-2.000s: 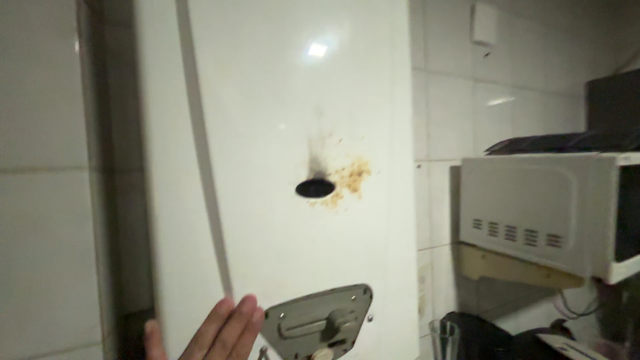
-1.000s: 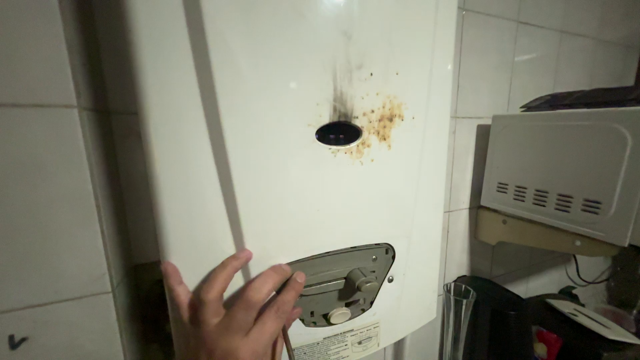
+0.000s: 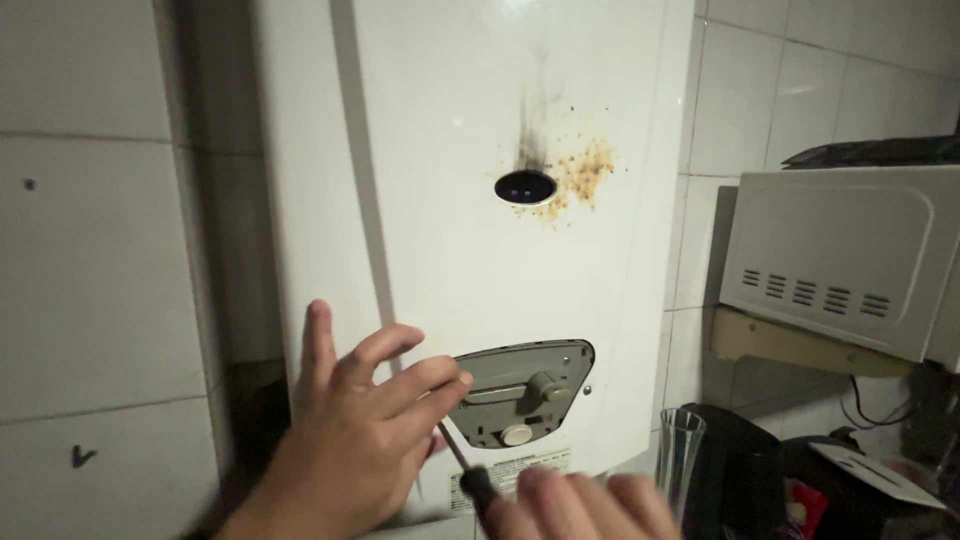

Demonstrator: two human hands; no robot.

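A white gas water heater hangs on the wall, rust and soot around its oval viewing hole. Low on its front, a grey control panel holds a knob and a round cream button. My left hand is against the cover at the panel's left edge, fingers spread; its thumb is mostly hidden. At the bottom, my right hand, blurred, grips a screwdriver with a dark handle. The shaft points up and left to the panel's lower left corner, its tip hidden by my left hand.
At right a white microwave oven sits on a wall bracket. Below it stand a clear fluted glass vase and dark objects. A screw shows right of the panel. Tiled wall lies at left.
My right hand and the screwdriver's handle have come into view at the bottom. My left hand has stayed by the panel's left edge since one second ago. The view has shifted.
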